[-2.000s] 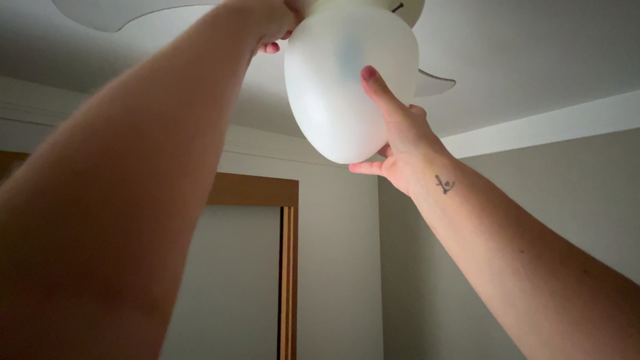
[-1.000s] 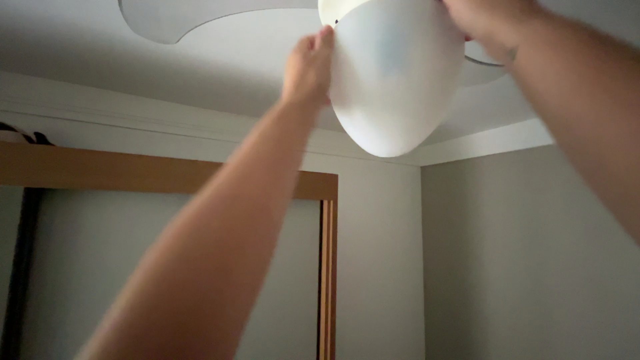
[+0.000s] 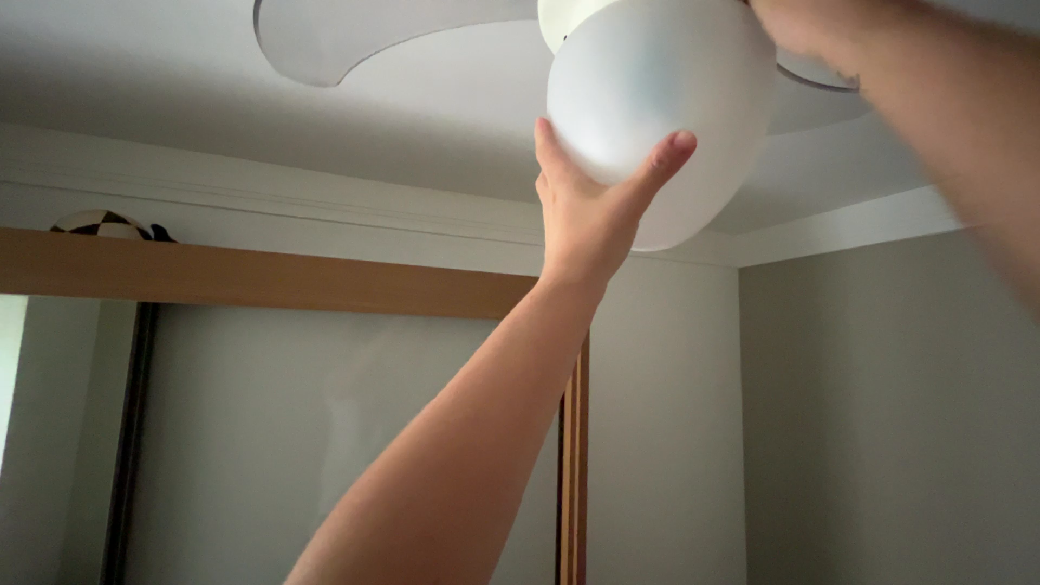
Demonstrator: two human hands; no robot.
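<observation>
A frosted white lamp shade (image 3: pixel 715 122) hangs at the top centre, below the pale base of a ceiling fan light (image 3: pixel 561 18). My left hand (image 3: pixel 597 191) cups its lower left side, thumb and fingers spread against the surface. At the shade's upper right is my right hand (image 3: pixel 804 28), partly cut off by the top edge, its fingertips hidden behind or above the shade; whether it grips the shade or the base cannot be told. A small dark spot, perhaps a screw, shows at the rim where shade and base meet.
Fan blades (image 3: pixel 366 32) spread left and right under the ceiling. Lower left stands a wood-framed wardrobe (image 3: pixel 268 276) with sliding panels, a black and white checked ball (image 3: pixel 101 222) on top. Grey wall (image 3: pixel 886 406) lies at the right.
My left hand has moved from the shade's upper left edge down to its lower side. Two seconds ago my right hand was low on the shade; now it is at the upper right.
</observation>
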